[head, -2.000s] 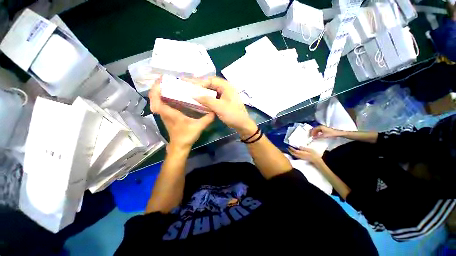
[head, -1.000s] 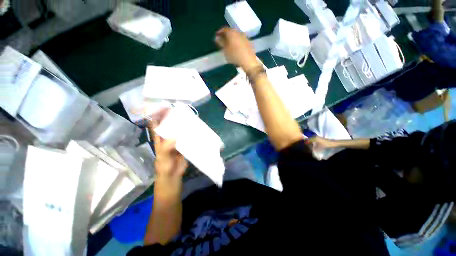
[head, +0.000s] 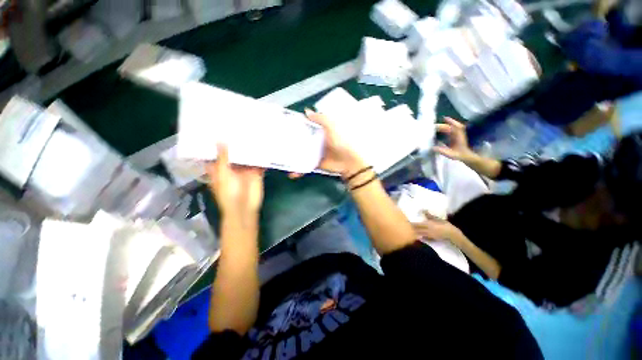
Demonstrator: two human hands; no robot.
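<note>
A long white carton (head: 246, 130) is held level above the green bench between both hands. My left hand (head: 236, 186) grips its near long side, with the thumb on the white face. My right hand (head: 334, 148) holds its right end, and dark bands circle the wrist. The picture is blurred, so whether the carton is open or filled cannot be told. White sheets or flat blanks (head: 384, 133) lie fanned just right of my right hand. Another white piece (head: 184, 169) shows partly on the bench behind the carton's left end.
Larger white cartons (head: 74, 281) lean in stacks at left. White boxes (head: 160, 68) lie on the dark green conveyor (head: 303, 46), with more piled at upper right. A pale rail (head: 310, 84) borders it. A neighbour's hands (head: 457, 140) are close at right. A white strip (head: 427, 109) hangs beside them.
My right hand has come back from the conveyor side and now holds the carton's right end. The white piece in my left hand has been raised and turned level. The conveyor boxes appear further left.
</note>
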